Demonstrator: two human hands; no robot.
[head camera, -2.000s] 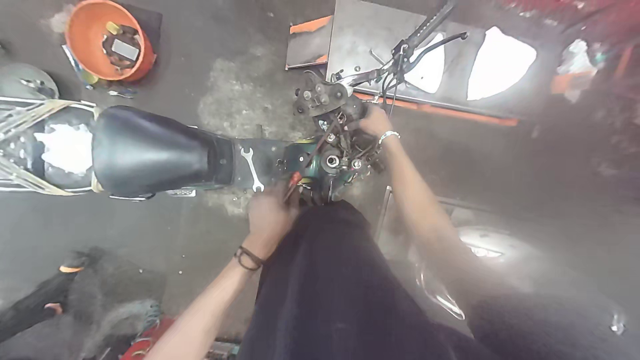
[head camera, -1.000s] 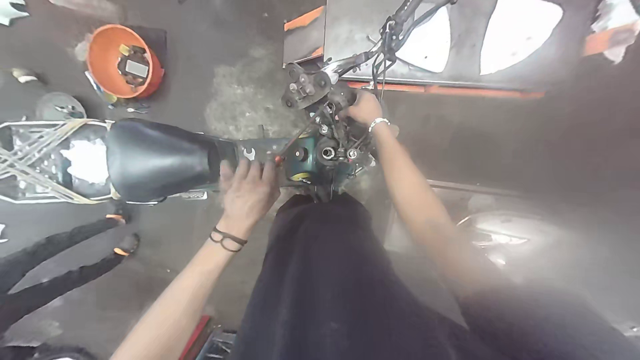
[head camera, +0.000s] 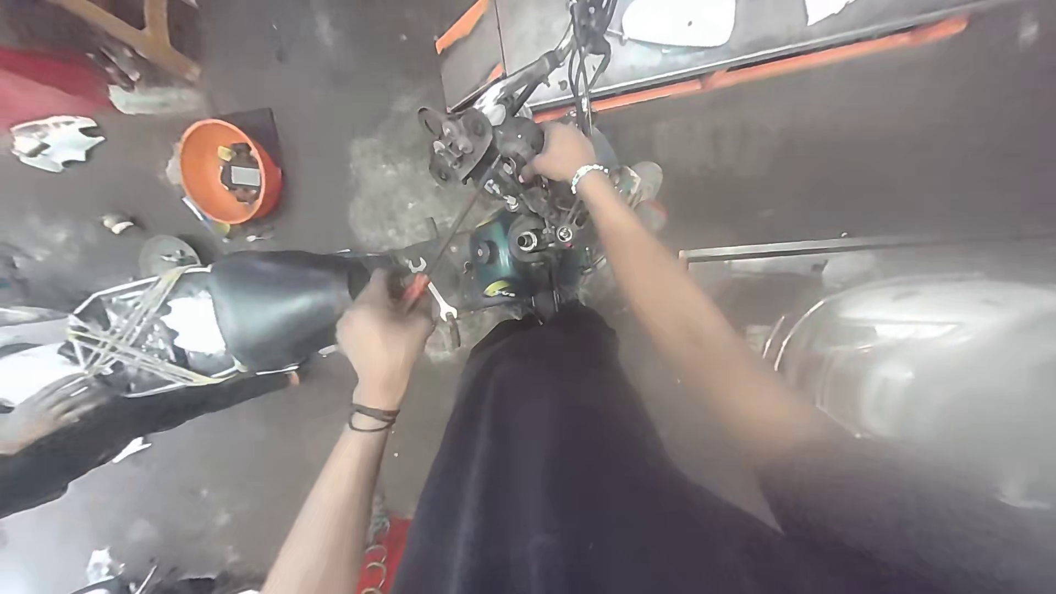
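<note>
My left hand (head camera: 386, 330) is closed around the red handle of a screwdriver (head camera: 417, 289); its long shaft slants up to the motorcycle's steering head. Under it an open-ended wrench (head camera: 436, 290) lies on the frame, between the black seat (head camera: 280, 309) and the green tank part (head camera: 493, 257). My right hand (head camera: 564, 152) grips a dark rounded part (head camera: 520, 142) beside the handlebar (head camera: 536, 74); what its fingers touch underneath is hidden. A dark metal bracket (head camera: 455, 144) sticks out to the left of that part.
An orange bucket (head camera: 191, 169) with parts in it stands on the floor at upper left. White panels (head camera: 678, 21) lie on an orange-edged platform above. Another person's hand (head camera: 49, 412) and dark sleeve are by the rear rack (head camera: 136, 330). A glossy curved surface (head camera: 932, 371) is at right.
My left hand has moved away from the tank area toward the seat, and the screwdriver's long shaft now shows plainly. My right hand stays by the handlebar. Another person's hand has appeared by the rack.
</note>
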